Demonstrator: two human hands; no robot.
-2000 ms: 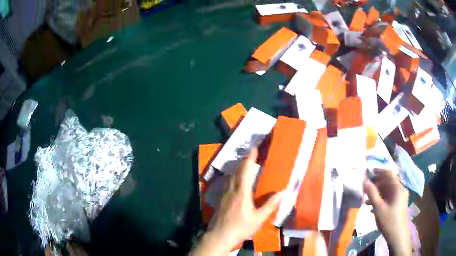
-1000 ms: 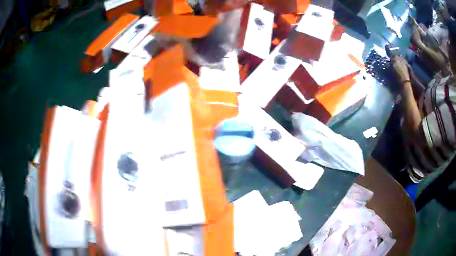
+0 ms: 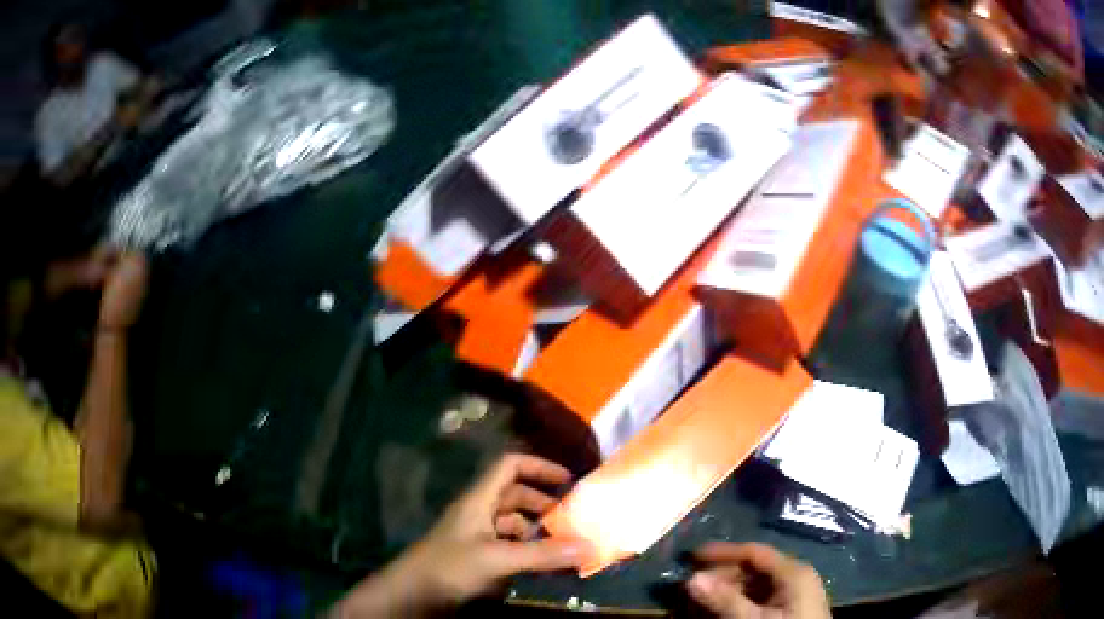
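Note:
A flat-looking orange carton [image 3: 678, 466] lies slanted near the table's front edge, its lower end brightly lit. My left hand [image 3: 502, 532] grips that lower left end, with the thumb on the carton and the fingers curled beside it. My right hand [image 3: 757, 586] is at the bottom edge of the picture, partly cut off, apart from the carton. Its fingers are bent, and whether they hold something small is unclear. Orange and white boxes with a dark round picture, such as this white-faced one [image 3: 684, 181], are heaped just beyond the carton.
White leaflets [image 3: 847, 447] lie right of the carton. A pale blue bottle lid [image 3: 896, 248] stands among boxes. A crinkled silvery bag heap [image 3: 260, 145] lies at the back left. A person's arm [image 3: 107, 399] and yellow sleeve are at the left. More boxes fill the right.
The view has swung back left from one second ago, when no hand of mine showed. Both hands now show lower down, the left gripping the orange carton's end. The boxes appear as a nearer, slanted heap.

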